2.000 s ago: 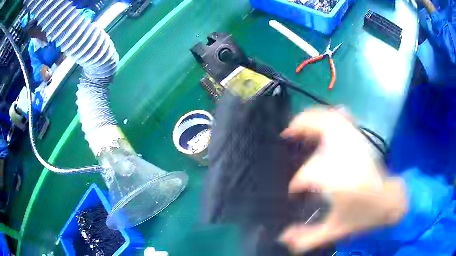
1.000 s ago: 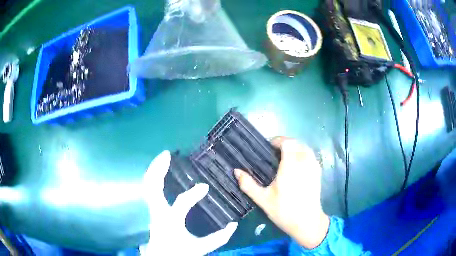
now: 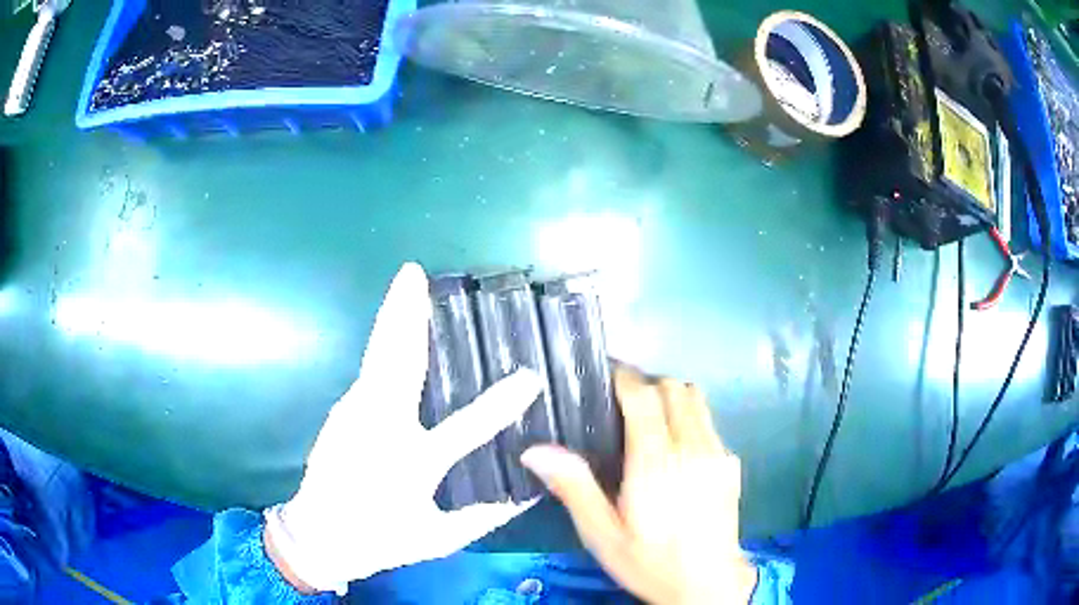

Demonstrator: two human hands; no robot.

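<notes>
Several narrow black plastic housings lie side by side on the green mat in front of me, their long sides pointing away from me and their flanged ends at the far side. My left hand, in a white glove, holds them from the left, with fingers along the left side and over the top. My right hand, bare, holds them from the right, with its thumb on top near the close end. The hands hide parts of the near ends and the outer sides.
A blue bin of small black pieces stands at back left, beside the clear fume cone. A tape roll and the soldering iron stand with cords are at back right. Red-handled pliers and another blue bin are far right.
The housings have turned from slanted to nearly straight ahead and lie lower and flatter, in an even row. Both hands still hold them. The view has shifted, so the bin and cone appear higher.
</notes>
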